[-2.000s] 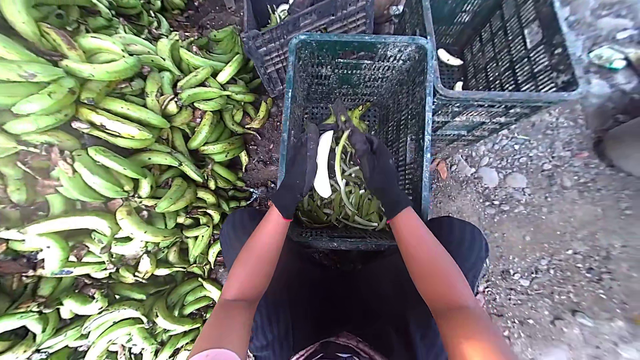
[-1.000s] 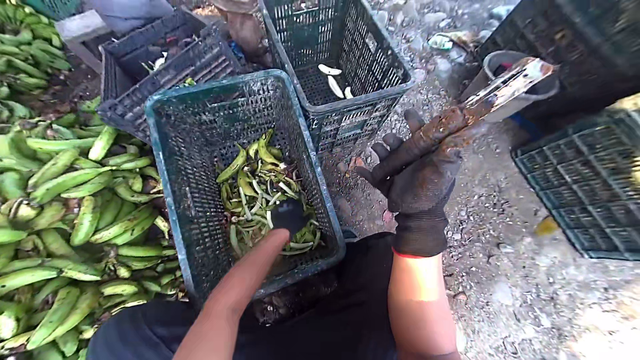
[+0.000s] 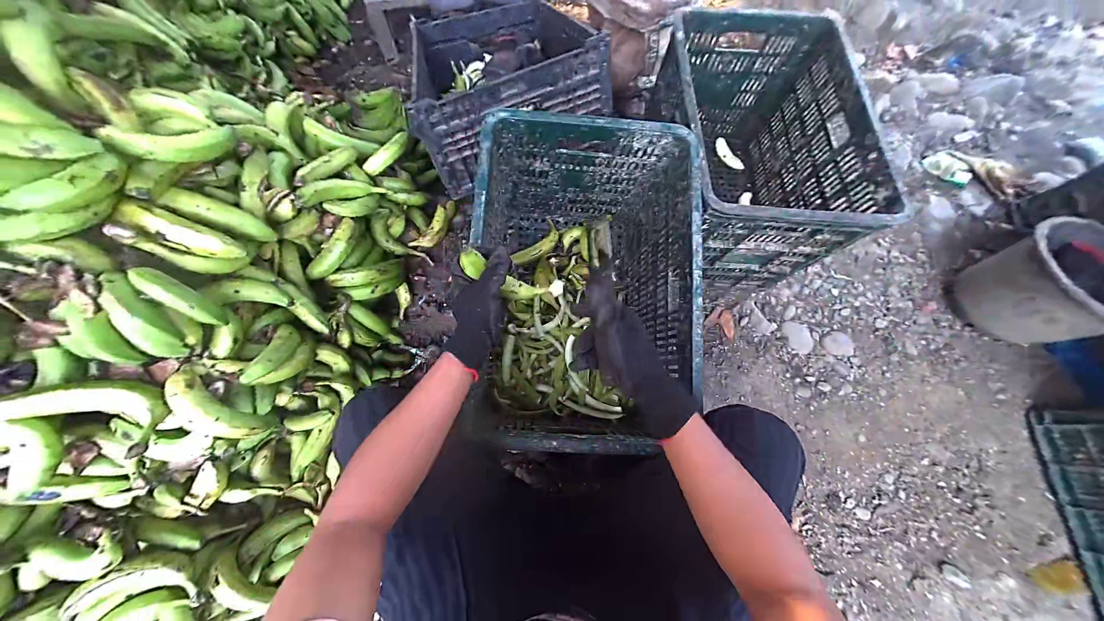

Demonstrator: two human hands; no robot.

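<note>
My left hand point(image 3: 483, 306), in a black glove, grips a green plantain point(image 3: 509, 283) over the left side of a dark green plastic crate point(image 3: 697, 259); its pale cut end points toward my right hand. Within the crate, my right hand point(image 3: 630, 349), also in a black glove, has a knife point(image 3: 601, 241) in it, its blurred, dirty blade pointing away from me. Below and between the hands lies a heap of green and pale plantain peel strips point(image 3: 561, 371).
Green plantains point(image 3: 198, 302) cover the ground at left. A dark crate point(image 3: 517, 95) stands beyond mine. Another green crate point(image 3: 802, 216), holding peeled plantains point(image 3: 729, 153), adjoins it at right. A bucket point(image 3: 1026, 293) and another crate point(image 3: 1065, 483) are farther right.
My right hand has come back with the knife from beside the crate to inside it. My left hand has risen from the peels and now holds a plantain. The view has turned.
</note>
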